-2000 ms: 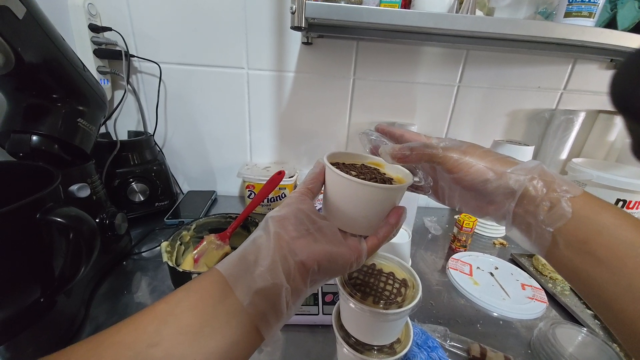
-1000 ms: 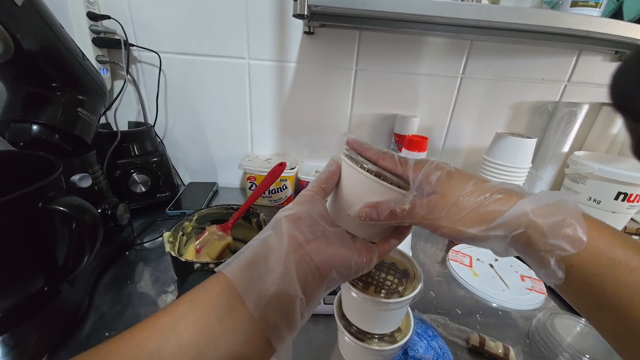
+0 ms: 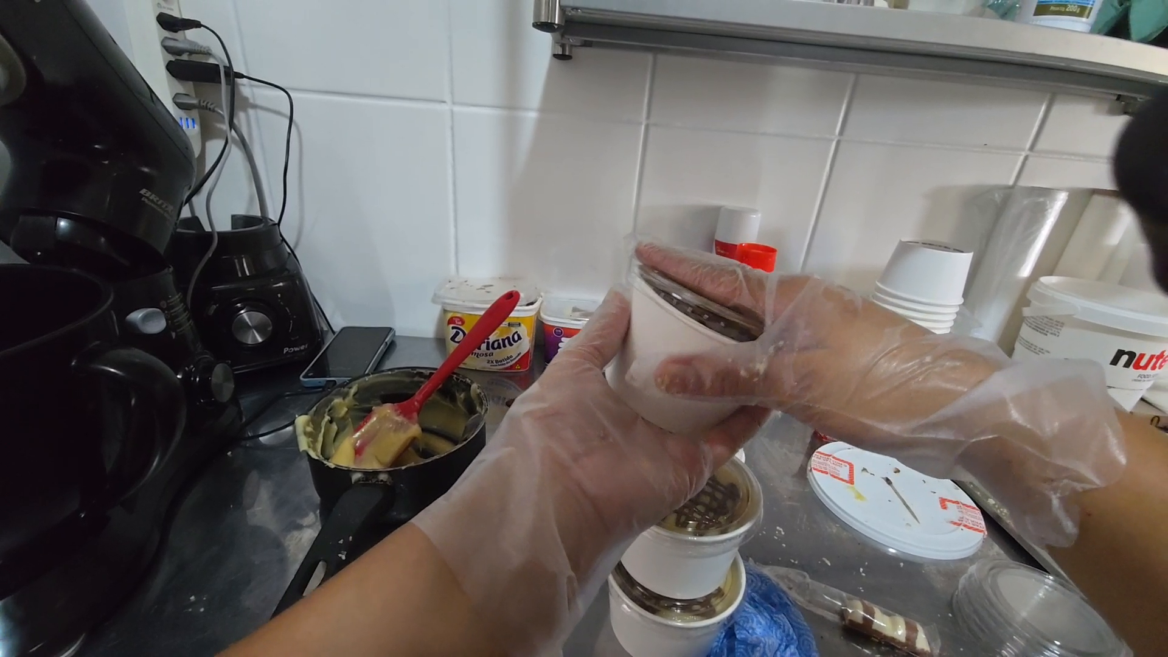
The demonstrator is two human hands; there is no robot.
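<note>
Both my hands wear clear plastic gloves. My left hand point(image 3: 611, 438) holds a white paper cup point(image 3: 666, 370) from below and the left side, tilted above the counter. Over its rim lies my right hand point(image 3: 730, 310), fingers across the top and thumb against the side. A clear lid point(image 3: 698, 306) shows on the cup, with a dark topping beneath. Below my hands stand two stacked white cups; the upper cup point(image 3: 684, 557) has a clear lid over a dark lattice topping. To the left is a black saucepan point(image 3: 392, 484) with cream and a red spatula point(image 3: 465, 351).
At left stand a black stand mixer point(image 3: 82, 137) and a blender base point(image 3: 246, 301), near a phone point(image 3: 349, 356). Margarine tubs point(image 3: 491, 338) line the wall. On the right are stacked cups point(image 3: 922, 287), a Nutella bucket point(image 3: 1086, 338), a white lid point(image 3: 894, 502) and clear lids point(image 3: 1031, 611). A shelf point(image 3: 821, 46) hangs above.
The held cup showed an uncovered dark topping two seconds ago; a clear lid is now on it. My right hand has moved from behind the cup onto its top and side.
</note>
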